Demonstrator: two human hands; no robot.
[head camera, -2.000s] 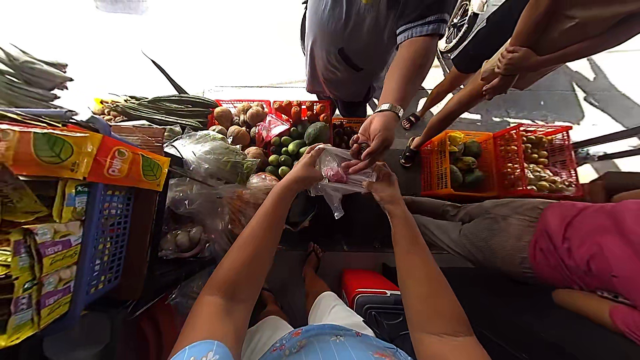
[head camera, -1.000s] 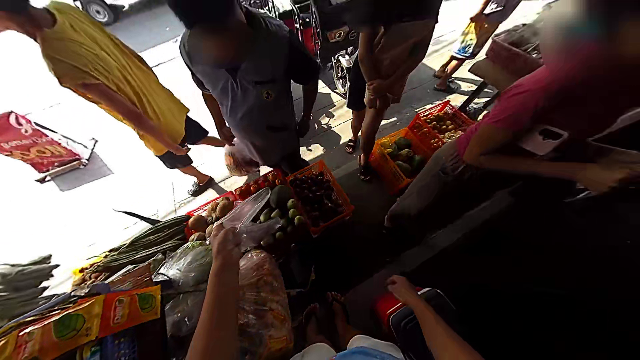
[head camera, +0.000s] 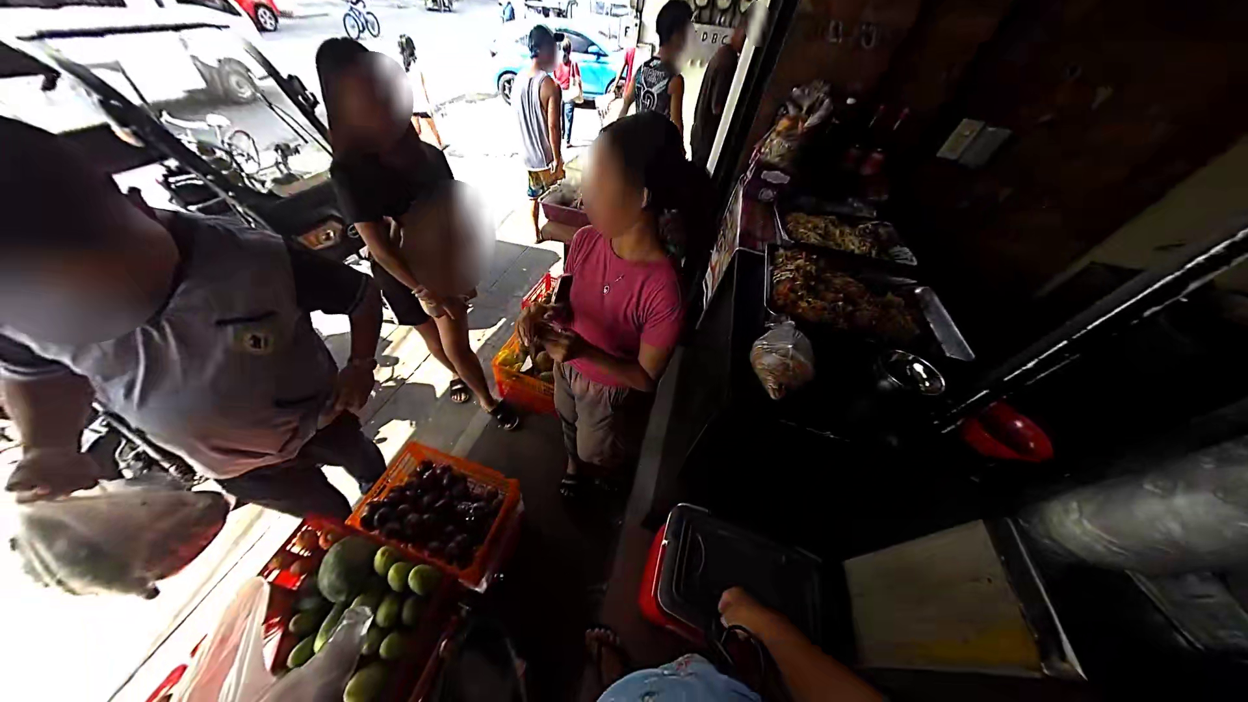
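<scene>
My right hand (head camera: 749, 614) is at the lower middle, over the edge of a red cooler box with a black lid (head camera: 738, 565). Its fingers look curled near a dark strap or handle, but shadow hides whether they grip it. My left hand is out of the frame. At the lower left, a translucent plastic bag (head camera: 317, 658) lies against green mangoes (head camera: 390, 612) and a large green fruit (head camera: 347, 569). Beside them stands an orange crate of dark round fruit (head camera: 439, 512).
A person in a grey shirt (head camera: 219, 351) holds a filled plastic bag (head camera: 117, 536) at the left. A person in a pink shirt (head camera: 624, 292) stands by another orange crate (head camera: 522, 385). Food trays (head camera: 843, 302), a tied bag (head camera: 782, 359) and a red bowl (head camera: 1006, 432) are at the right.
The view has swung far to the right. Two seconds ago both my hands were at a small plastic bag beside another person's hand; now my right hand is at the cooler box.
</scene>
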